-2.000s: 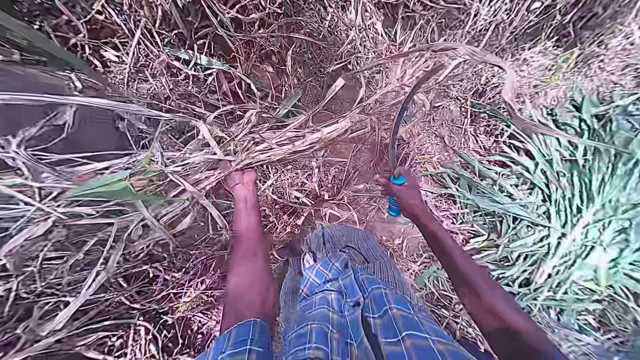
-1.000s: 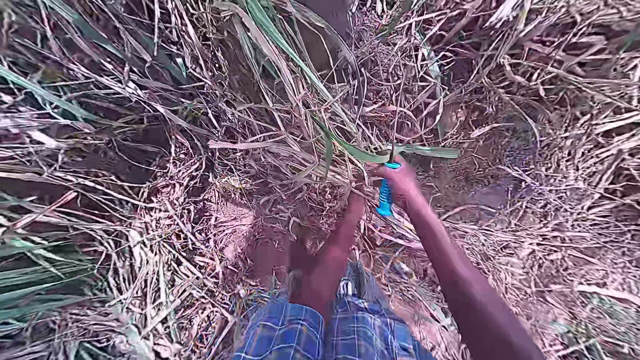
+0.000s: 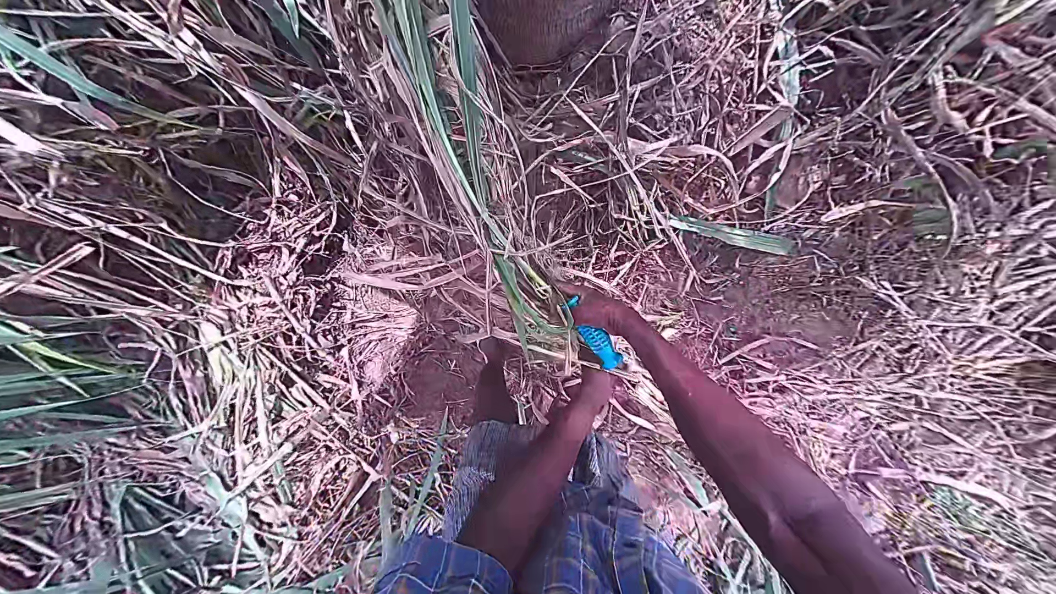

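My right hand [image 3: 598, 309] is closed around the blue handle [image 3: 600, 346] of a sickle, whose blade is hidden among the stalks. Close below it, my left hand [image 3: 596, 371] is at the base of a bunch of long green and dry grass stalks [image 3: 520, 289]; its fingers are mostly hidden by the handle and leaves. The bunch runs from my hands up toward the top of the view.
Dry straw [image 3: 297, 313] covers much of the ground around my feet. Green leaves [image 3: 58, 412] lie at the left edge. At the top is a dark rounded thing [image 3: 544, 29] that I cannot identify. A single green blade [image 3: 734, 235] lies right of centre.
Two seconds ago my left hand held dry stalks out to the left, apart from the sickle, whose curved blade showed. Now both hands are close together. The view has shifted a lot.
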